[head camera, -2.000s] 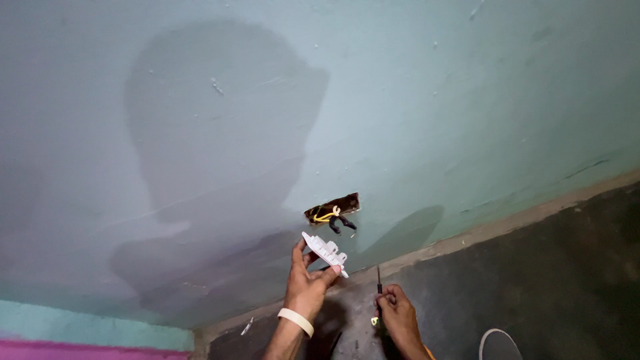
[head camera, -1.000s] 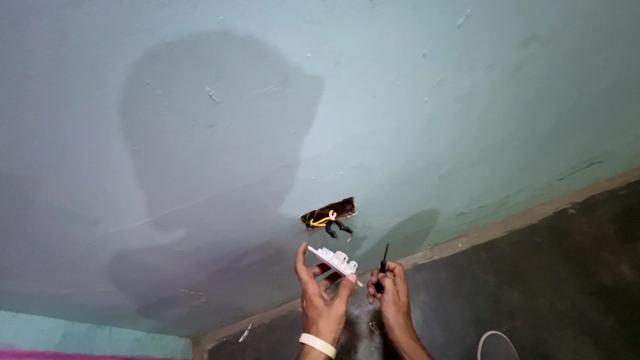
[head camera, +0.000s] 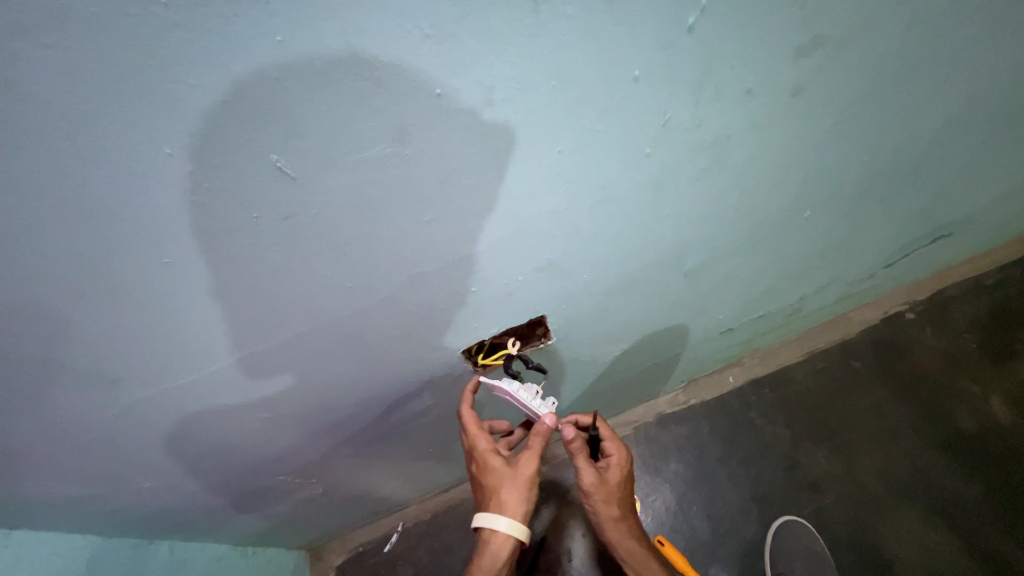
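Note:
My left hand (head camera: 504, 464), with a pale band on its wrist, holds a white electrical socket plate (head camera: 520, 398) by its ends, its moulded rear side facing up. Just above the plate is a rectangular wall box opening (head camera: 528, 332), from which yellow and black wires (head camera: 524, 366) stick out. My right hand (head camera: 604, 464) has a black-handled screwdriver (head camera: 594, 438) tucked in its fingers, blade up. Its thumb and index fingertip meet at the plate's right end, around something too small to make out.
The blue-green wall (head camera: 720, 200) bears a large shadow. Along its foot runs a bare cement edge (head camera: 760, 360), beside the dark floor (head camera: 904, 400). An orange handle (head camera: 674, 555) lies near my right forearm, a shoe tip (head camera: 796, 548) is at lower right, and a small pale piece (head camera: 393, 538) lies at lower left.
My right hand has moved left and its fingertips have come to the plate's right end, the screwdriver still in it. My left hand keeps hold of the plate below the wall opening.

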